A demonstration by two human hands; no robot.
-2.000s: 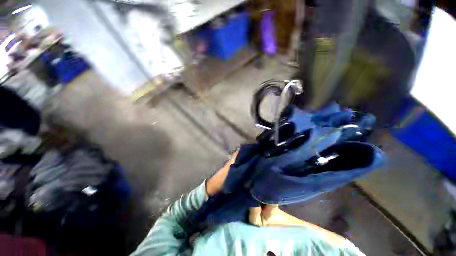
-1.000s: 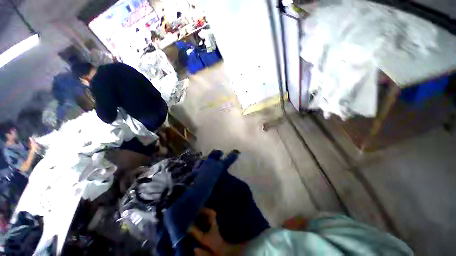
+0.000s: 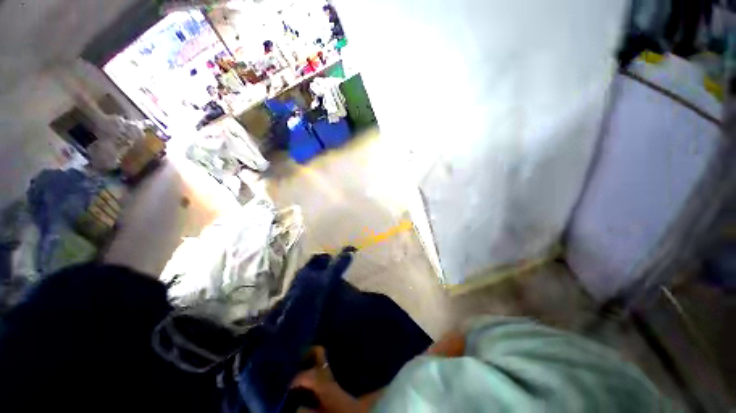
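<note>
Dark blue denim garments (image 3: 290, 327) are bunched at bottom centre, their narrow ends pointing up and away. A hand, apparently my right hand (image 3: 320, 383), is at the bottom edge with its fingers closed around the near side of the denim. Another bit of bare forearm or wrist shows between a pale green sleeve (image 3: 516, 363) and the dark cloth. It seems to be my left arm, and its hand is hidden by the denim. The picture is blurred, so which arm is which is not certain.
A large black shape (image 3: 89, 339), probably a person's back, fills the lower left. Beyond it is a pile of white cloth (image 3: 234, 258). A white wall or pillar (image 3: 500, 161) stands right of centre. Blue crates (image 3: 305, 141) stand under a cluttered table further back.
The view has swung left and onward from the rail area. The white pillar now stands larger at right, and the black shape is much closer at lower left. The denim stays held.
</note>
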